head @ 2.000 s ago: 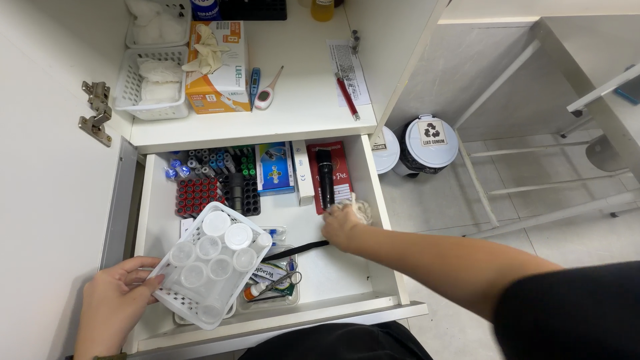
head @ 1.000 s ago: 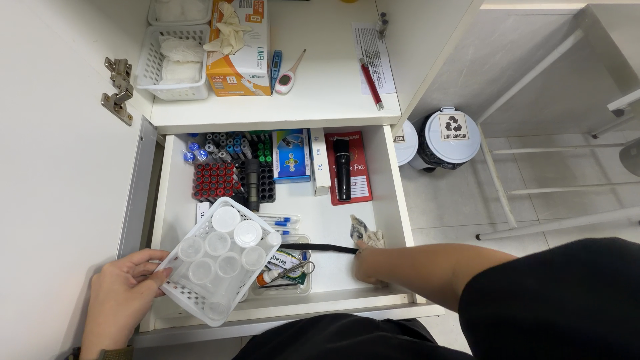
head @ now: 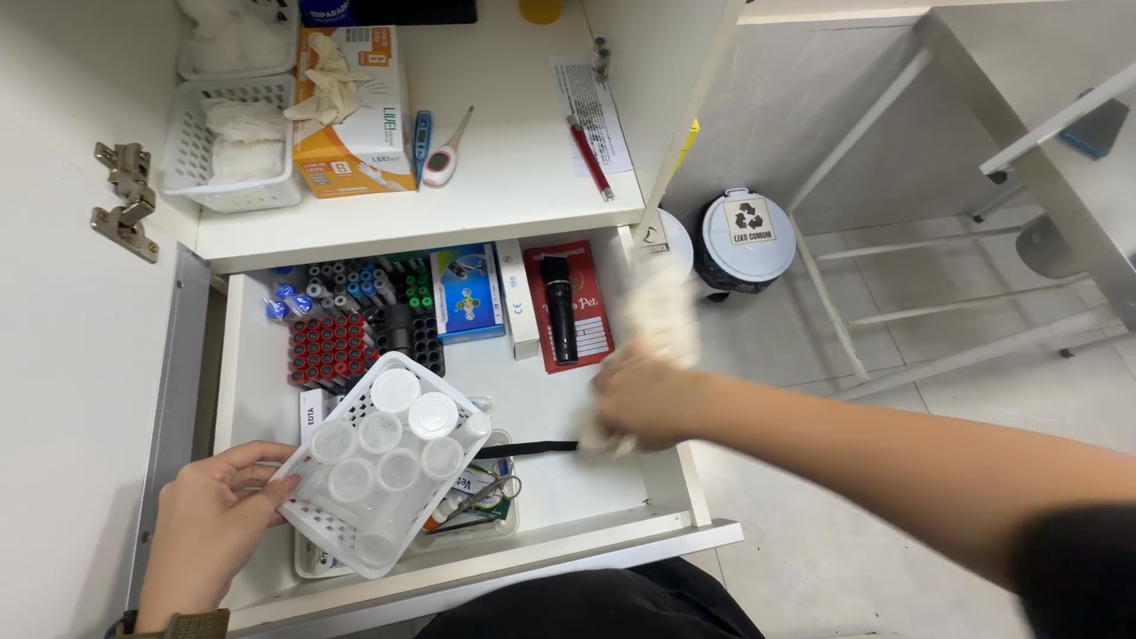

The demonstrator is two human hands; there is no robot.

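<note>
My left hand (head: 222, 506) grips the left edge of a white perforated plastic basket (head: 306, 524), tilted over the open drawer (head: 550, 488). Several clear plastic cups with lids (head: 380, 432) lie in the basket. My right hand (head: 652, 399), blurred, is shut on a crumpled off-white cloth (head: 661, 319) at the drawer's right side. A black strap (head: 528, 449) runs from beside the basket to that hand. Behind it, black hair clippers (head: 559, 311) rest on a red card (head: 596, 306). Scissors (head: 484, 497) lie in a clear tray below the basket's right side.
Blood collection tubes (head: 328, 346) and a blue box (head: 468, 293) stand at the drawer's back. The shelf above holds a glove box (head: 355, 115), thermometers (head: 441, 164), a red pen-like tool (head: 589, 158) and baskets (head: 235, 191). A cabinet hinge (head: 129, 204) is left; lidded bins (head: 748, 240) stand right.
The cloth in my right hand has moved from low in the drawer up to its right edge. My left hand still holds the basket.
</note>
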